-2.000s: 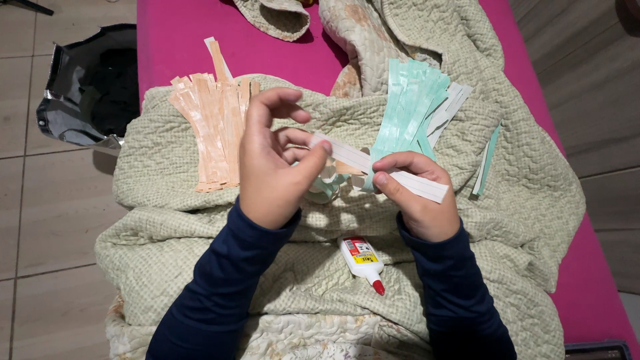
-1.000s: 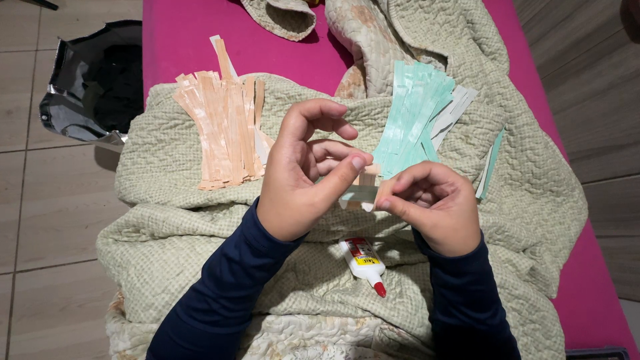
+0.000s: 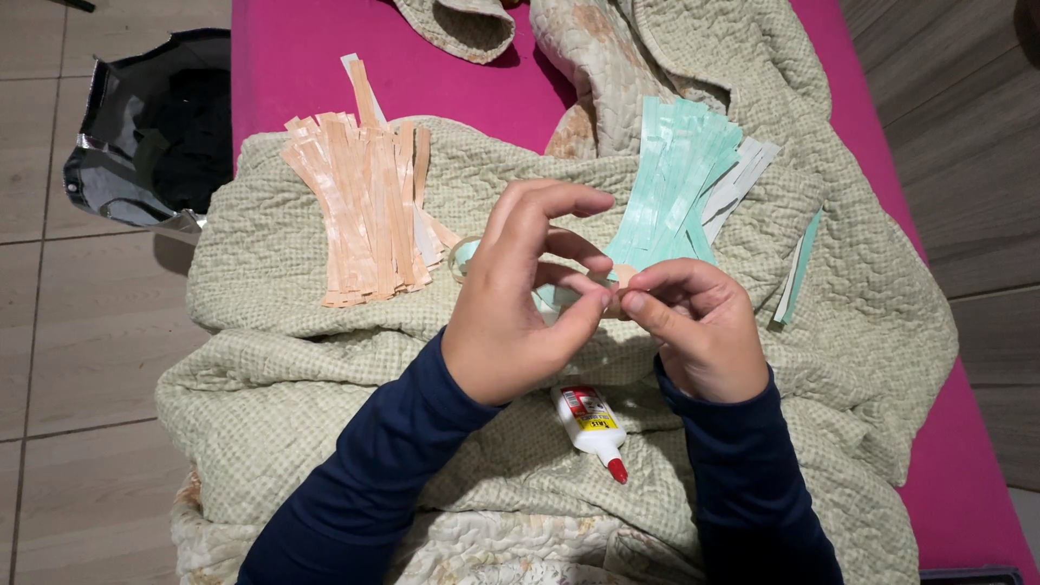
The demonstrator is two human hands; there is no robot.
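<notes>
My left hand (image 3: 528,301) and my right hand (image 3: 703,325) meet at the fingertips, pinching a small peach paper loop (image 3: 624,275) between them. Linked mint and peach paper rings (image 3: 465,256) trail behind my left hand, partly hidden by it. A bundle of peach paper strips (image 3: 366,211) lies left of my hands; a bundle of mint strips (image 3: 678,183) lies just beyond my right hand, with white-backed strips (image 3: 739,183) beside it. Below my hands rests a white glue bottle (image 3: 591,422) with a red tip. One mint strip (image 3: 800,268) lies apart at the right.
A rumpled pale green quilt (image 3: 284,390) lies under everything, over a bright pink surface (image 3: 325,49). At the left, a black and silver open bag (image 3: 122,195) is on the tiled floor (image 3: 89,341).
The strip between my hands was stretched out straight two seconds ago; now it is curled into a small loop. My hands have come together at the fingertips.
</notes>
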